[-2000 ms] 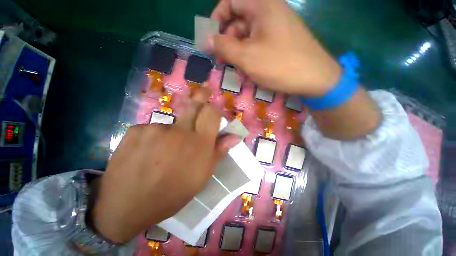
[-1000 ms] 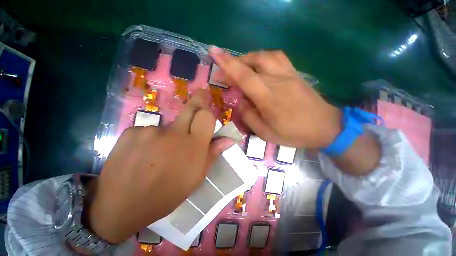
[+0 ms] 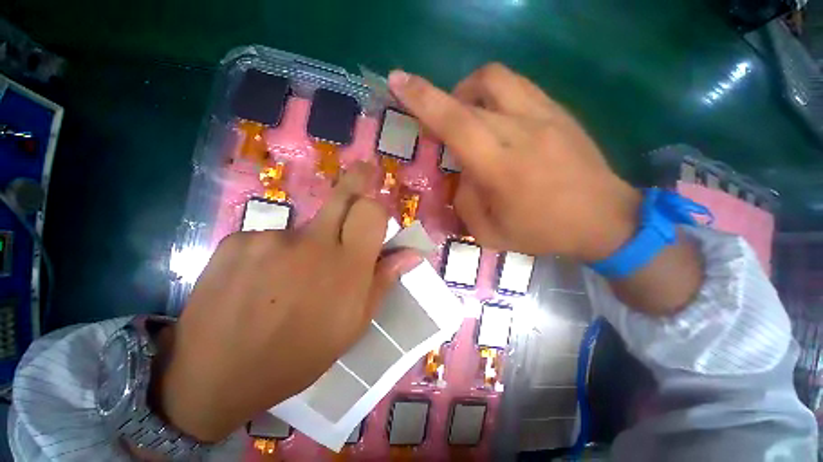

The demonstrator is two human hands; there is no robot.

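Note:
My left hand point(image 3: 280, 302) holds a white liner sheet point(image 3: 383, 347) with grey pads between thumb and fingers, over the tray's middle. One pad corner lifts beside the thumb. My right hand point(image 3: 532, 171) is over the tray's upper right, index finger stretched to the far rim. A thin pale sliver shows at its fingertip; I cannot tell whether it is held. Just below lies a module with a pale face point(image 3: 397, 135). Two black modules point(image 3: 332, 115) lie to its left. The modules, with orange flex cables point(image 3: 410, 209), lie on pink foam in the clear tray point(image 3: 203, 171).
A blue instrument box point(image 3: 32, 135) stands at the left edge. Another clear tray with pink foam point(image 3: 731, 212) is at the right, behind my forearm. Grey-faced sheets point(image 3: 555, 361) lie right of the tray, near a blue cord point(image 3: 587, 383). The green bench mat point(image 3: 577, 54) extends beyond the tray.
My right hand brought a grey square down from above the tray to the third module, then moved slightly up and right, uncovering its pale face. The view shifted; my left hand kept the sheet.

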